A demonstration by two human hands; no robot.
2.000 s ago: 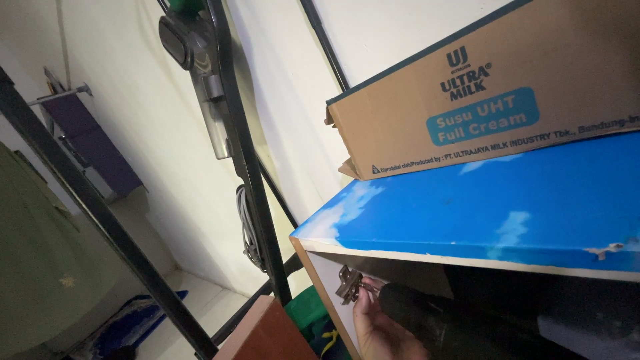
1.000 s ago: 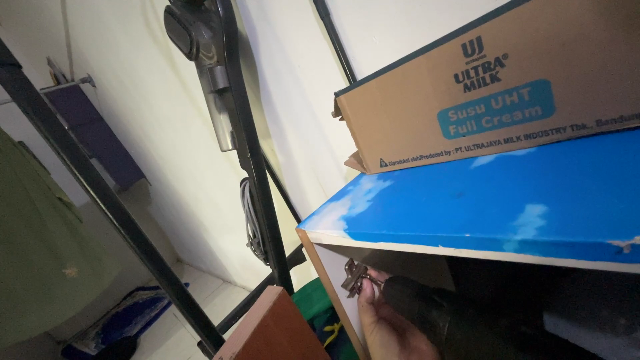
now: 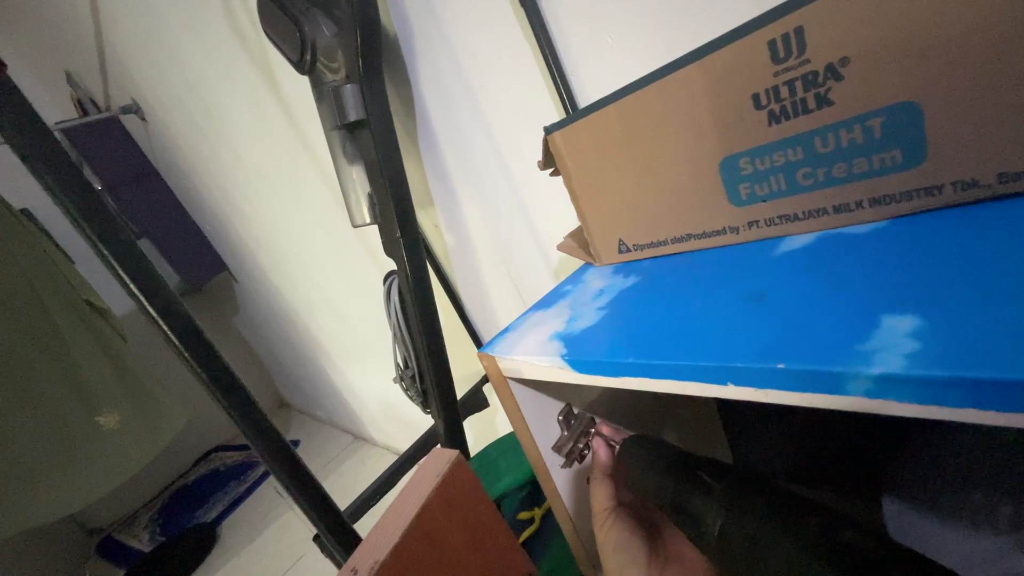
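A metal hinge part point(image 3: 574, 436) sits against the inner side wall of a cabinet with a blue, cloud-patterned top point(image 3: 720, 312). My left hand point(image 3: 632, 520) reaches up from the bottom edge, its fingertips pinched at the thin metal bit beside the hinge part. A dark, roughly cylindrical tool, seemingly a power screwdriver point(image 3: 672, 480), points at the hinge from the right; its rear end merges into shadow. I cannot make out my right hand. Whether the bit sits in a screw is hidden by the fingertips.
A cardboard milk carton box point(image 3: 656, 176) stands on the cabinet top. To the left are black metal bars point(image 3: 184, 336), a stick vacuum cleaner point(image 3: 344, 120) with a grey coiled cable point(image 3: 400, 344), and a reddish-brown board point(image 3: 448, 520). A green bag or cloth point(image 3: 504, 472) lies beside the cabinet wall.
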